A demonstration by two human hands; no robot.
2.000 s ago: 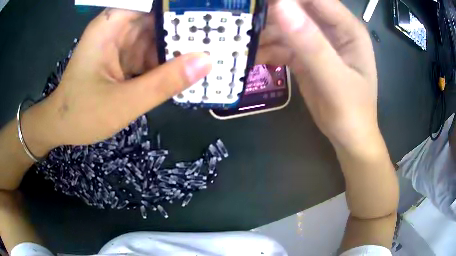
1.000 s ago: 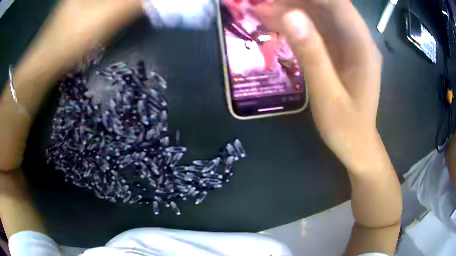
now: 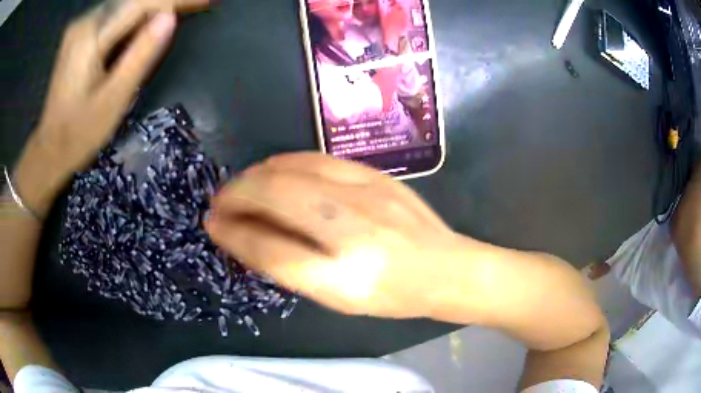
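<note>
A loose heap of small dark plastic inserts (image 3: 146, 222) with clear glints lies on the dark mat at left. My right hand (image 3: 330, 230) reaches across over the right side of the heap, back of the hand up. Its fingertips are down at the inserts, and whether they pinch one cannot be told. My left hand (image 3: 107, 77) is at the upper left beyond the heap, thumb and fingers apart, with a finger extended toward the top edge. No item shows in it. No handset unit shows in my hands.
A smartphone (image 3: 377, 92) with a pink video lies at top centre, cut by the top edge. At upper right lie a slim white tool (image 3: 567, 23), a small silver-grey handset (image 3: 624, 51) and a black cable with an orange piece (image 3: 673, 138). Another person's white sleeve (image 3: 653, 265) is at right.
The keypad handset seen two seconds ago is out of view. My right hand has moved left and down from the smartphone to the heap. My left hand has moved left from the top centre.
</note>
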